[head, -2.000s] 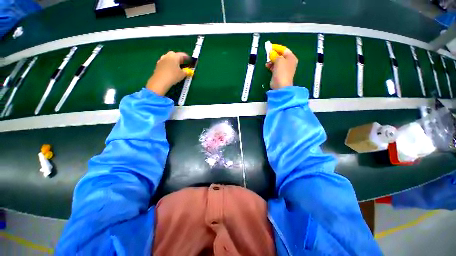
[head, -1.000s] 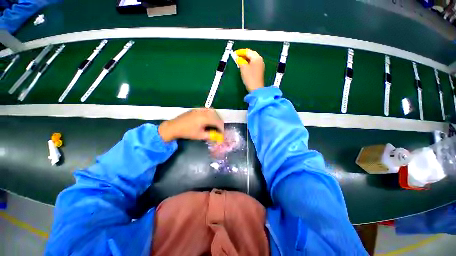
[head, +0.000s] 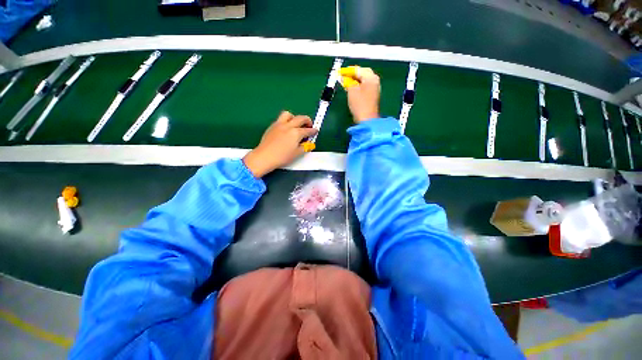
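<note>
A smartwatch (head: 328,93) with a pale strap lies open and slightly slanted on the green belt, between my hands. My left hand (head: 285,141), with a yellow finger cot, is at the strap's lower end; its fingertips touch or nearly touch the strap, and I cannot tell if they grip it. My right hand (head: 362,91), with yellow finger cots, is at the strap's upper end and holds a small white piece in its fingertips. A loose pink and clear pile of film scraps (head: 315,198) lies on the bench in front of me.
Several more watches lie along the belt, one (head: 408,97) just right of my right hand. A yellow-topped white piece (head: 67,211) lies at bench left. A tan box (head: 512,216), a red tray (head: 563,242) and a clear bag (head: 623,213) stand at right. A black box is beyond the belt.
My left hand has moved up from over the scrap pile to the lower end of the strap. My right hand stays near the strap's upper end. The view has shifted slightly.
</note>
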